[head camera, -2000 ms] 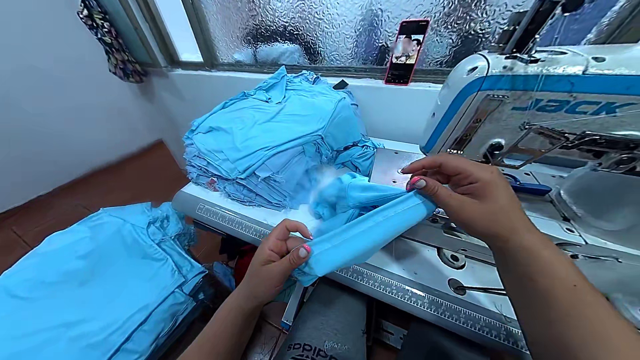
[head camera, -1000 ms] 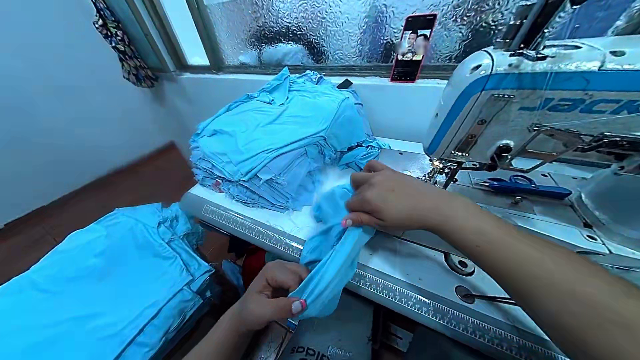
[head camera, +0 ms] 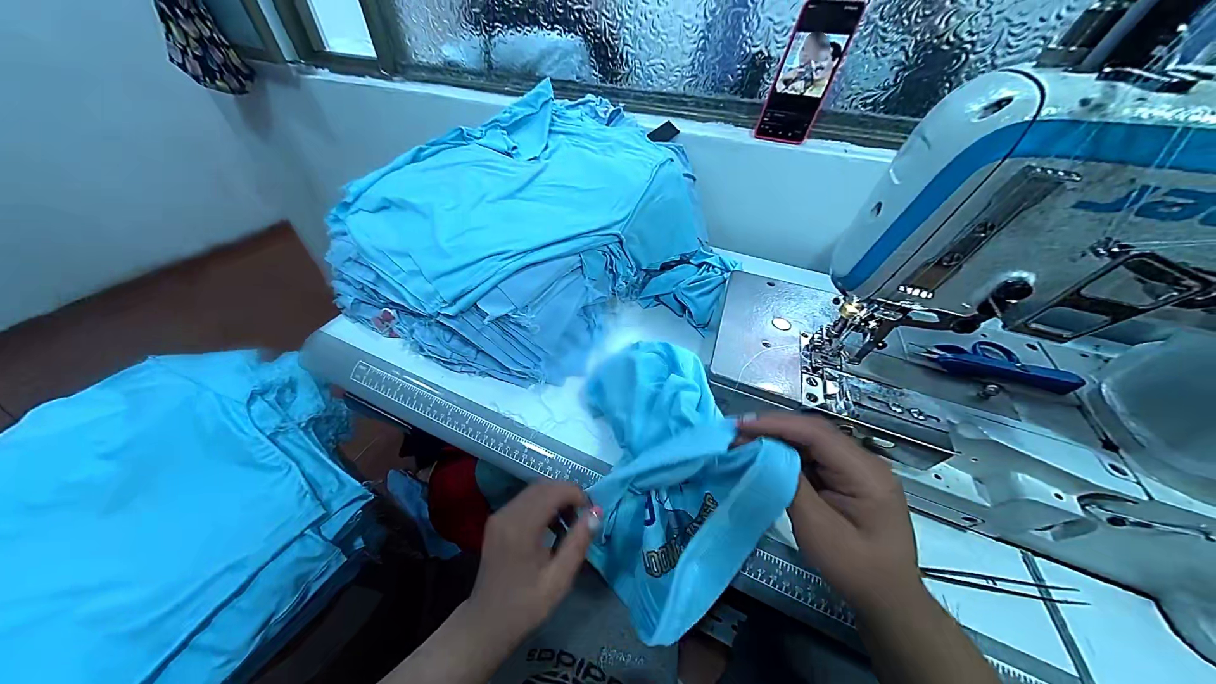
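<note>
A light blue fabric piece with a printed design [head camera: 698, 475] hangs between my hands over the front edge of the sewing table. My left hand [head camera: 537, 546] pinches its left side between thumb and fingers. At its upper right, my right hand [head camera: 841, 503] grips the folded edge, its fingertips partly behind the cloth. The needle and presser foot area of an industrial sewing machine [head camera: 836, 351] is above and right of the cloth, apart from it. The fabric's rear part is bunched on the white tabletop.
A tall stack of light blue garments [head camera: 532, 218] sits behind my hands. More blue fabric [head camera: 161, 513] lies lower left. Blue-handled thread snips [head camera: 1007, 366] rest on the machine bed, tweezers [head camera: 1007, 581] nearer me. A phone [head camera: 812, 71] leans at the window.
The cloth, bunched between my hands a second ago, is now spread wider with its print showing. My right hand has moved away from the garment stack, toward the table's front edge.
</note>
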